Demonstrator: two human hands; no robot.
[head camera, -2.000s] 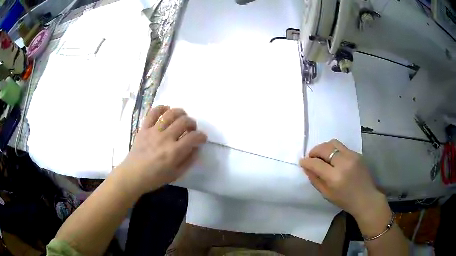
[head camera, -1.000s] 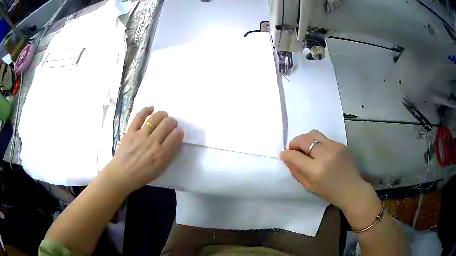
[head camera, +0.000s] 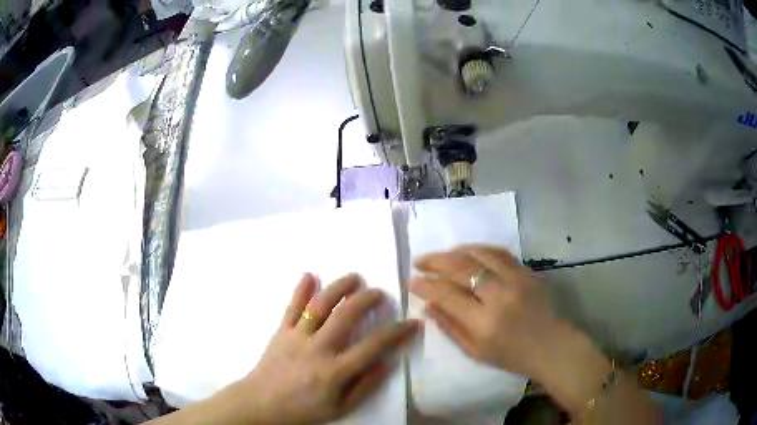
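Note:
A white cloth panel (head camera: 274, 249) lies on the machine bed, its far edge just in front of the presser foot (head camera: 412, 184). A straight seam or folded edge (head camera: 402, 274) runs from near the foot toward me, with a narrower white part (head camera: 465, 217) at its right. My left hand (head camera: 340, 336) lies on the cloth left of this line, fingers spread, fingertips reaching it. My right hand (head camera: 473, 303) lies blurred on the right part, fingers near the line. Neither hand visibly pinches cloth. The needle tip is too small to tell.
The off-white machine head (head camera: 382, 83) stands ahead, with a grey oval lamp (head camera: 264, 54) to its left. Stacked white panels (head camera: 79, 274) lie at left. Snips (head camera: 674, 224) and red-handled scissors (head camera: 730, 270) lie at right.
The view has shifted. The panel's far edge has come toward me, clear of the foot. My left hand has moved right to the line; my right hand has left its pinch at the corner and lies flatter.

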